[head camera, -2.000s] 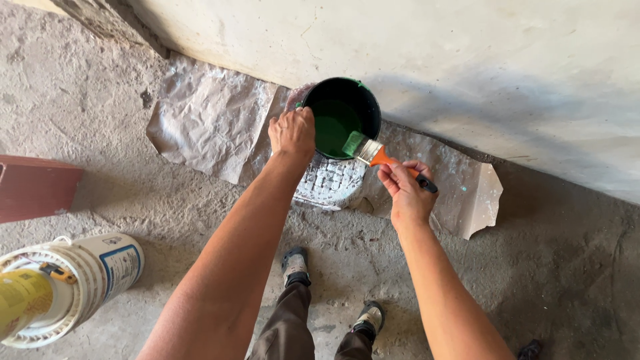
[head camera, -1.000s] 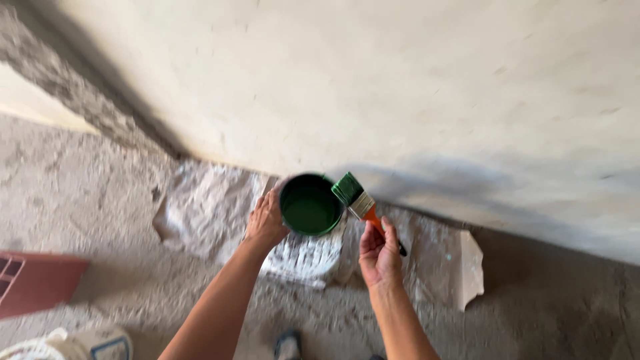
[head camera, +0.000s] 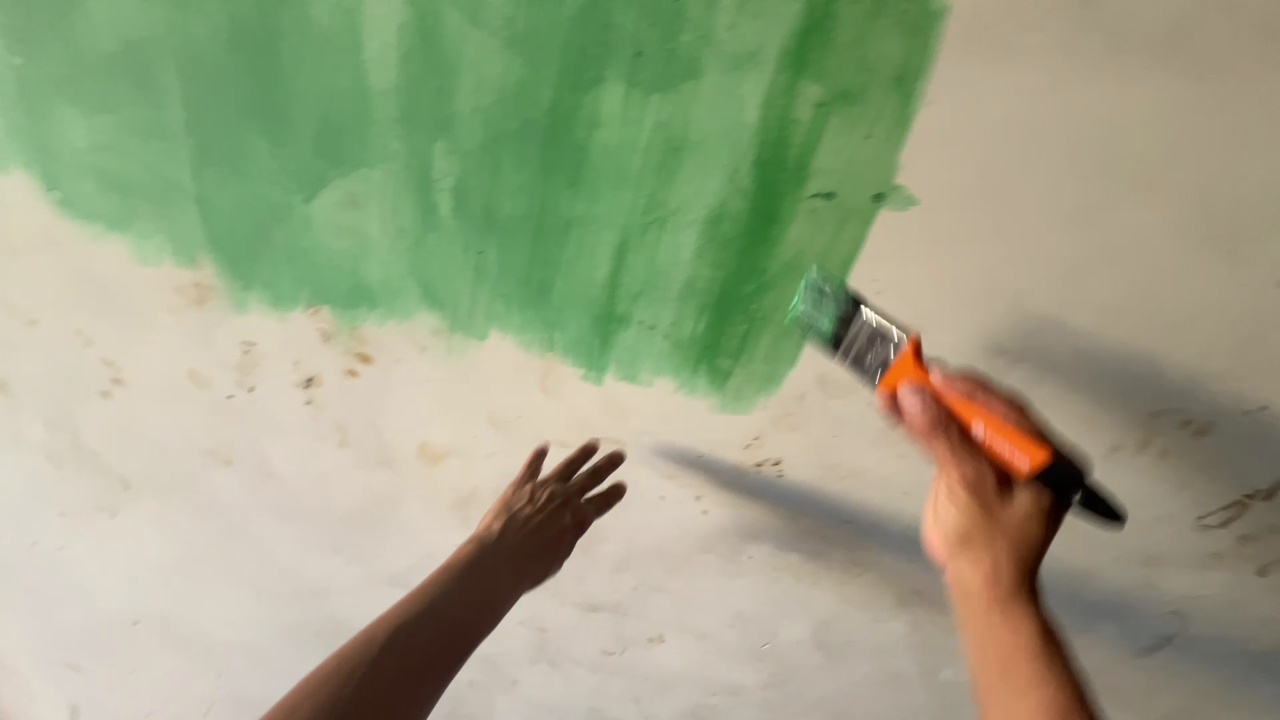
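Observation:
My right hand (head camera: 985, 480) grips a flat paintbrush (head camera: 965, 405) by its orange and black handle, at the right of the view. Green paint coats the bristle tips, which point up and left beside the right edge of a green painted patch (head camera: 480, 180). Whether the bristles touch the wall I cannot tell. Lower and to the left, my left hand (head camera: 545, 515) holds nothing, its fingers spread in front of the unpainted part of the cream wall (head camera: 250, 560).
The wall fills the view, with brown specks and scuffs (head camera: 310, 370) below the green patch. Shadows (head camera: 800, 500) fall across its lower right part.
The view has swung up from the floor to the wall. My left hand has let go of the paint container it held earlier. The brush is still in my right hand.

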